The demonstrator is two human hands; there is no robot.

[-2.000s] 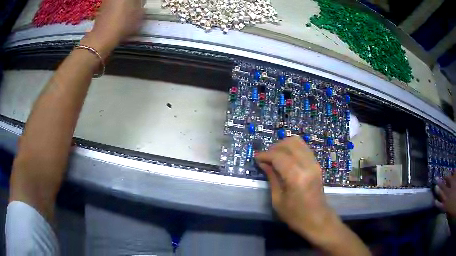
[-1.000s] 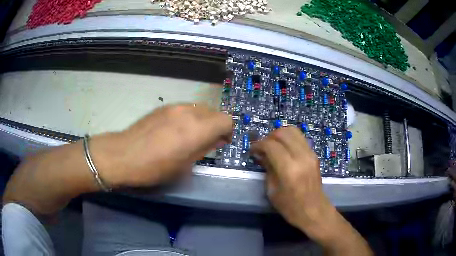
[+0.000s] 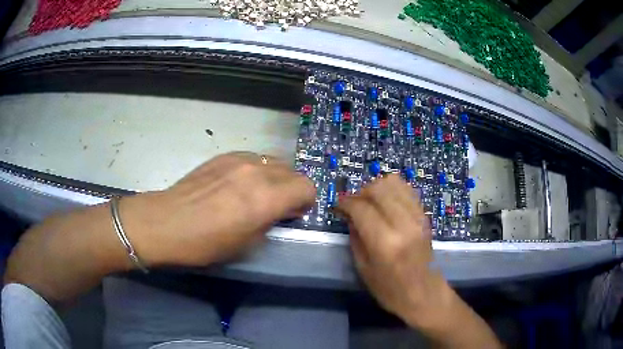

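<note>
A dark circuit board panel [image 3: 396, 143] with blue, red, green and white parts lies between the conveyor rails. My left hand [image 3: 229, 204], blurred, is over the panel's near left corner with its fingertips together. My right hand [image 3: 389, 238] is just right of it, fingertips pinched low over the near left part of the panel beside a blue upright part. The fingers hide whatever small piece either hand may hold.
Beyond the far rail [image 3: 205, 42] lie heaps of red components [image 3: 72, 13], white components [image 3: 287, 10] and green components [image 3: 481, 44]. The near rail [image 3: 307, 253] runs below my hands. A ribbed rod [image 3: 520, 180], a silver bar [image 3: 546, 198] and a small metal block [image 3: 520, 223] are right of the panel.
My left hand has come from the far rail near the red heap down to the panel's near left corner. My right hand has stayed near the same spot. The second panel at far right is out of sight.
</note>
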